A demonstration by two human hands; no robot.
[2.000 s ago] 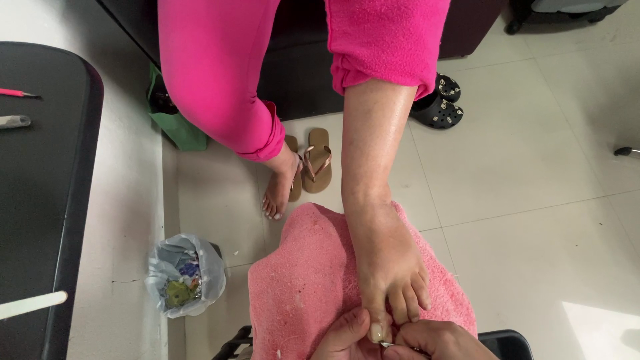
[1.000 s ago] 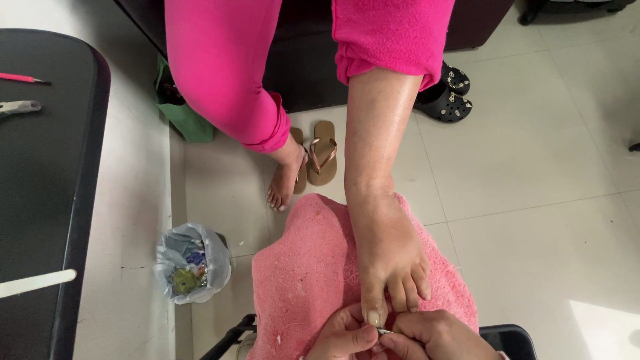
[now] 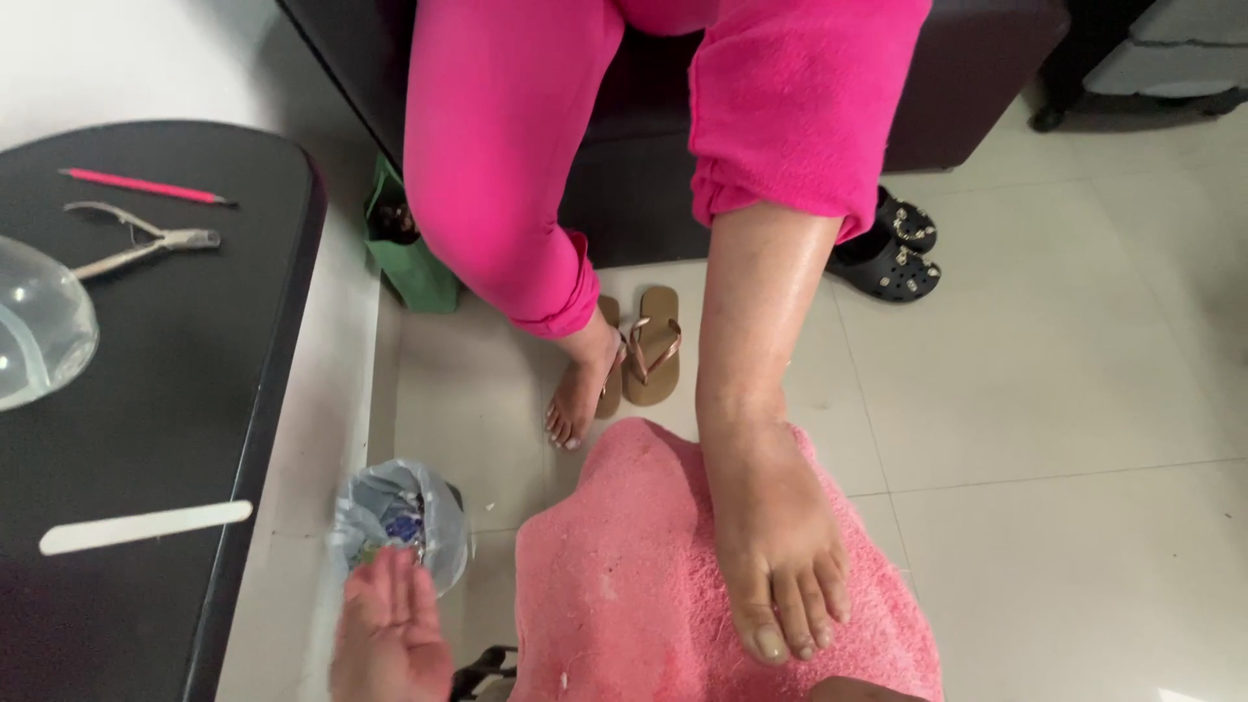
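Note:
My left hand (image 3: 392, 629) is palm up, fingers extended and holding nothing visible, just in front of a lined waste bin (image 3: 444, 517). Only a small part of my right hand (image 3: 863, 690) shows at the bottom edge, beside the pink towel (image 3: 604, 575); its fingers are out of view. Another person's bare foot (image 3: 770, 517) rests on that towel, toes toward me. On the black table (image 3: 146, 390) at the left lie a white nail file (image 3: 146, 527), a metal cuticle nipper (image 3: 156, 241) and a pink pencil-like tool (image 3: 146, 185). A clear rounded container (image 3: 44, 327) is at the table's left.
The person's other foot (image 3: 582, 395) is on the tiled floor beside brown flip-flops (image 3: 655, 346). Black clogs (image 3: 892, 258) stand near a dark seat (image 3: 975, 88). A green bag (image 3: 417, 268) is by the wall, and a wheeled cart (image 3: 1170, 58) is at upper right.
Both my hands have left the big toe, where they held a small metal tool. My left hand has moved left toward the bin; my right hand is mostly out of view.

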